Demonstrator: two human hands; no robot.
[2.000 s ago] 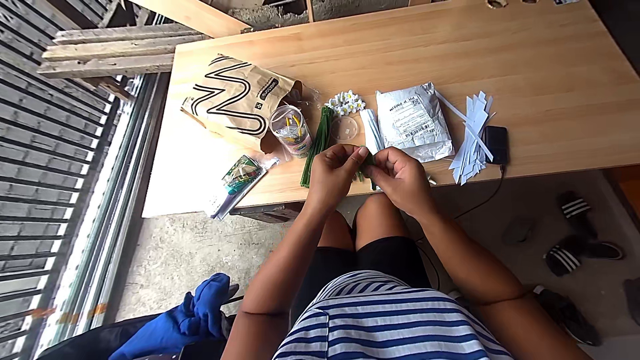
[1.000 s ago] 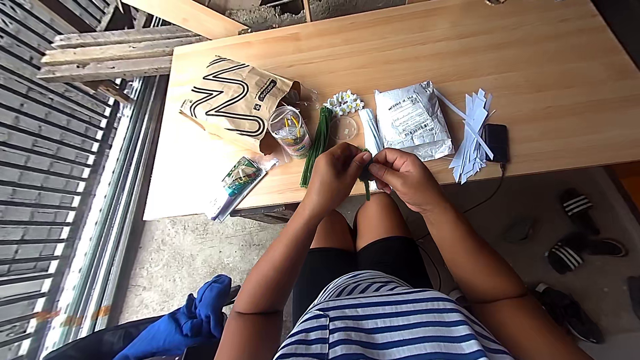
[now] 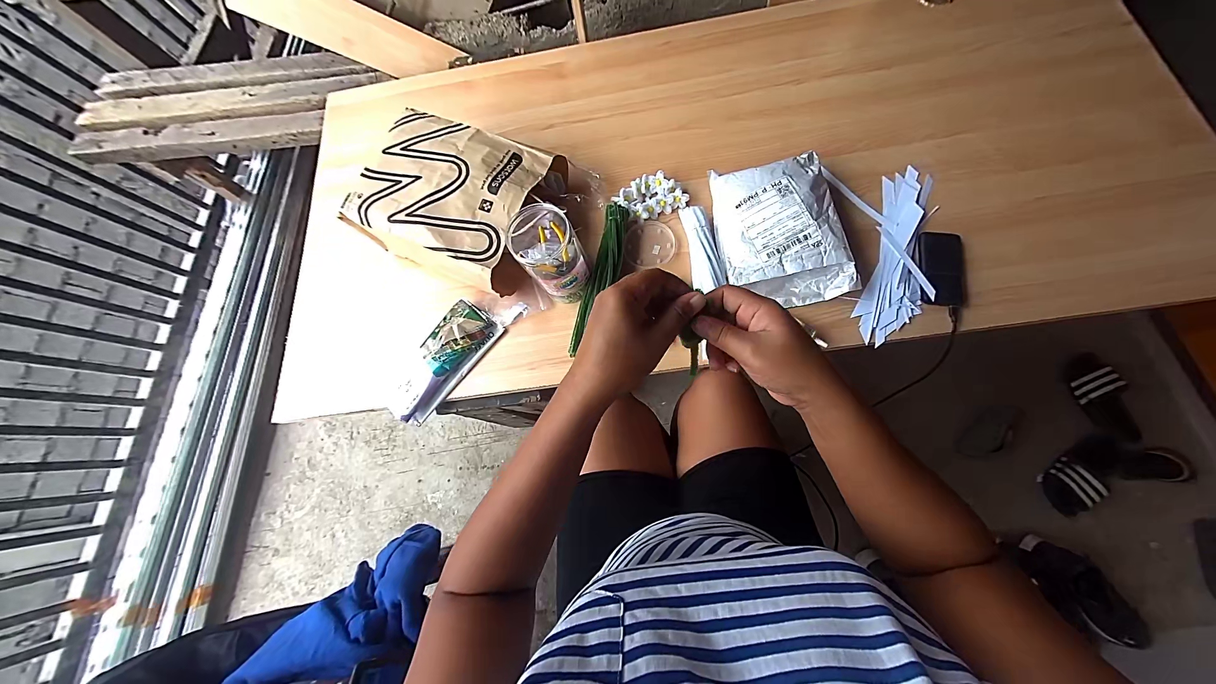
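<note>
My left hand and my right hand meet at the table's front edge, fingertips pinching a small dark green piece, likely pipe cleaner, with an end hanging down. Fingers hide most of it. Just left of my left hand lies a bundle of green pipe cleaners. Behind the hands are a bundle of white stems, a clear round lid and a cluster of small white flowers with yellow centres. A clear plastic cup holding yellow-handled tools leans near the green bundle.
A brown paper bag lies at the left, with a small green packet before it. To the right are a grey plastic mailer, white paper strips and a black power adapter whose cable drops off the front edge.
Both hands stay together at the table's front edge, with small finger shifts around the green piece. Its hanging end shows below the fingers now and one second ago. The things on the table have not moved.
</note>
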